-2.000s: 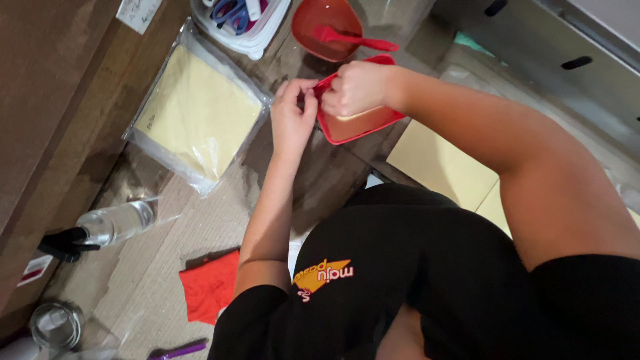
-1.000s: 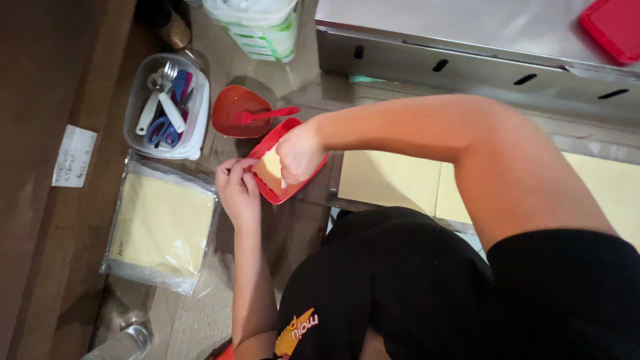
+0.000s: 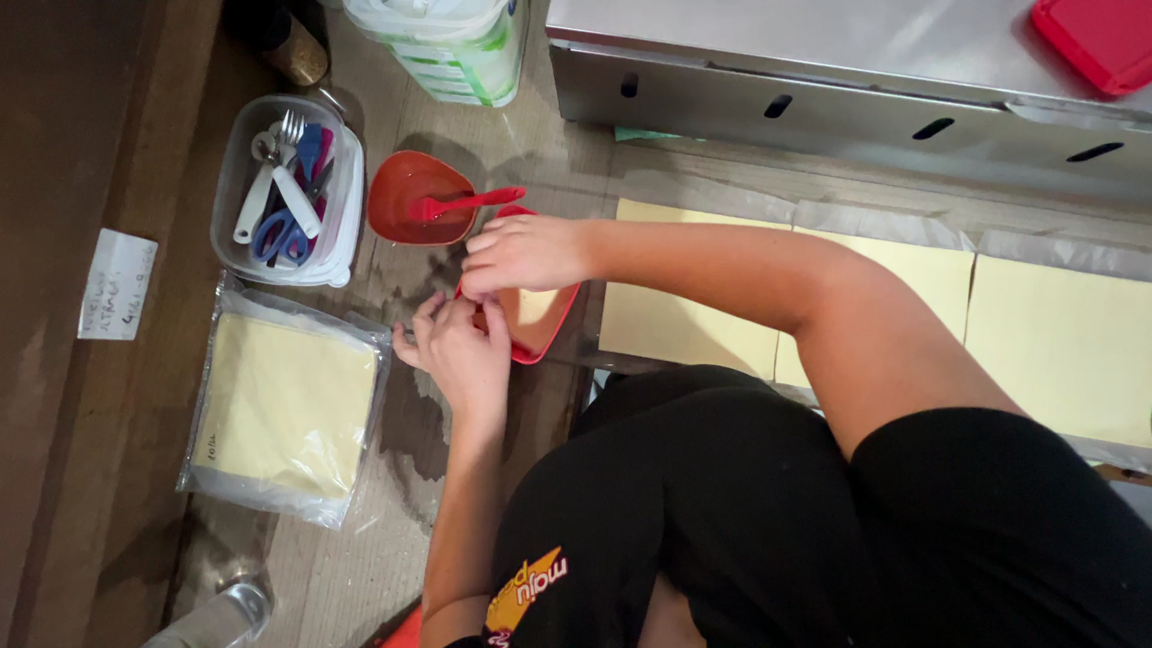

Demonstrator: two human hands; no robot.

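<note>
A red triangular plastic mould or tray (image 3: 551, 335) with a pale, flat layer of dough inside lies under both hands. My left hand (image 3: 463, 346) is at its left edge, fingers bent at the rim. From above, my right hand (image 3: 517, 256) reaches over the upper part, its fingertips meeting those of the left; what they pinch is hidden. Just up and left stands a red bowl (image 3: 396, 193) with clear liquid, and a red brush or spatula (image 3: 477, 200) rests in it. Pale square dough sheets (image 3: 688, 306) lie in a row to the right.
A plastic tub (image 3: 225, 216) holds cutlery and blue-handled scissors (image 3: 281, 238). Below it lies a bag of pale sheets (image 3: 283, 405). A white and green container (image 3: 459, 54), a spice jar (image 3: 301, 54) and a clear bottle (image 3: 216, 621) stand around. A steel unit (image 3: 720, 85) borders the top right.
The view has turned and shifted. My right hand has moved from inside the red tray to its upper left edge, close to my left hand.
</note>
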